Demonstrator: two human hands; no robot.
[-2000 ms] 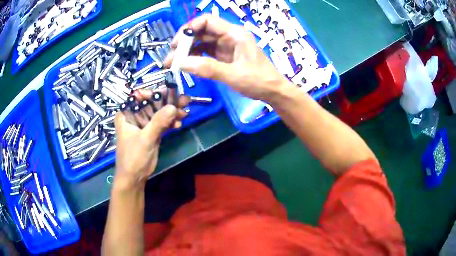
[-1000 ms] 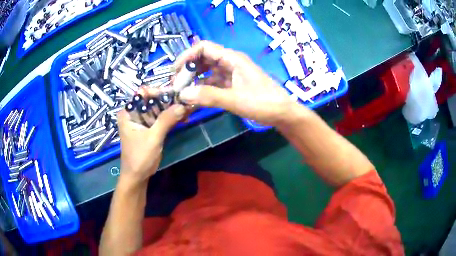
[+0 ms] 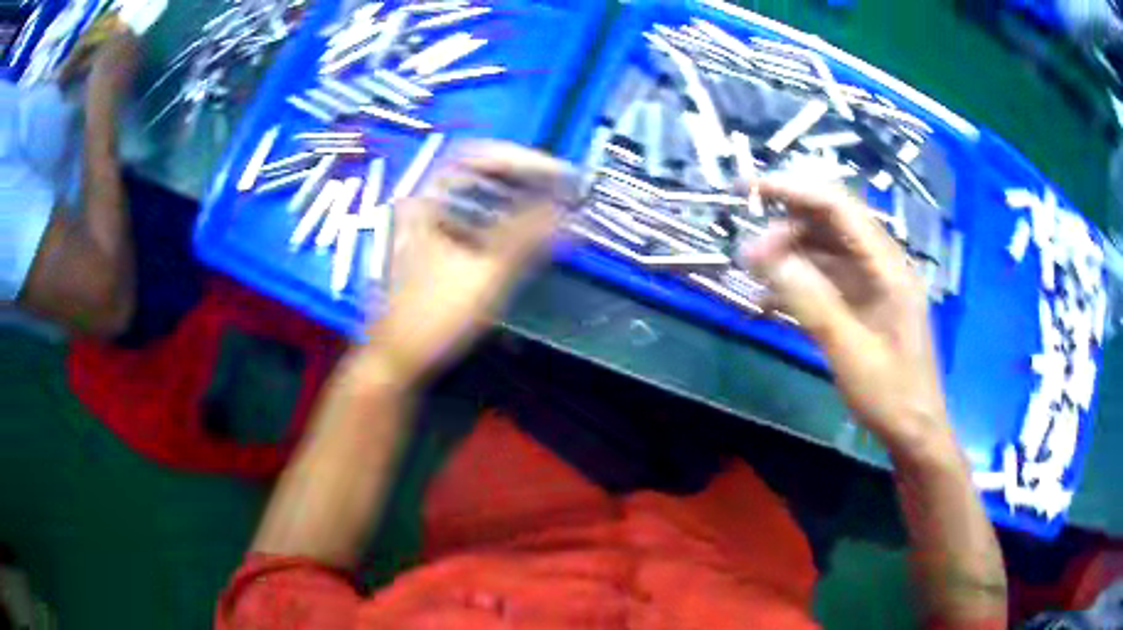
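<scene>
The picture is blurred. My left hand (image 3: pixel 450 265) is over the right edge of the left blue tray (image 3: pixel 505 105), its fingers curled around several grey metal tubes (image 3: pixel 474 203), mostly hidden by the fingers. My right hand (image 3: pixel 850 277) is over the middle blue tray (image 3: pixel 807 351), thumb and fingers apart, and I see nothing held in it. Silver metal tubes (image 3: pixel 640 209) lie heaped in the middle tray. More silver tubes (image 3: pixel 333 203) lie scattered in the left tray.
The right blue tray (image 3: pixel 985 406) holds white sleeved pieces (image 3: pixel 1059 382). Another person's arm (image 3: pixel 105 185) is at the far left, near loose thin parts (image 3: pixel 222 49). A red stool (image 3: pixel 185 394) stands below the bench edge (image 3: pixel 690 382).
The view has swung left, so the trays and bench sit further right. My hands have moved apart, and the white piece is no longer seen in my right fingers.
</scene>
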